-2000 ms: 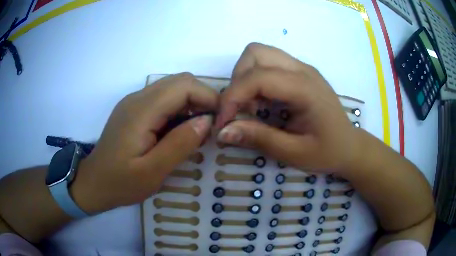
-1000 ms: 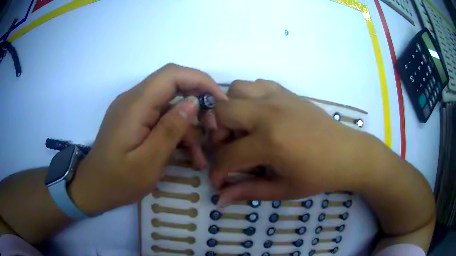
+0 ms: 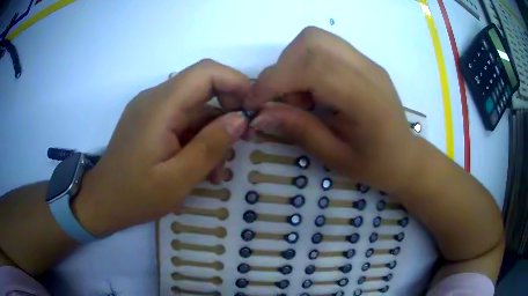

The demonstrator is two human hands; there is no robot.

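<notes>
My left hand [image 3: 168, 133], with a watch [image 3: 65, 176] on its wrist, is above the tray's upper left. Its thumb and forefinger pinch a small dark component stack [image 3: 248, 114], mostly hidden by fingers. My right hand [image 3: 341, 104] meets it there, thumb and forefinger touching the stack's end; whether it grips a single piece cannot be told. The white slotted tray [image 3: 233, 254] lies below both hands. Its left column shows plain tan slots. The second column has dark-rimmed discs at both ends in lower rows and only at the right end in two upper rows. Right columns hold discs.
A dark bumpy rod [image 3: 62, 154] lies beside the watch. A black calculator [image 3: 490, 76] is at right, beyond yellow and red tape. Other trays [image 3: 509, 52] are at the upper right, with a layered stack [image 3: 518, 179] below. A thin black tool [image 3: 13, 56] lies far left.
My right hand has risen from the tray's second column to my left fingertips, uncovering upper rows. The stack's round face, visible a second ago, is now mostly hidden. The view has shifted slightly.
</notes>
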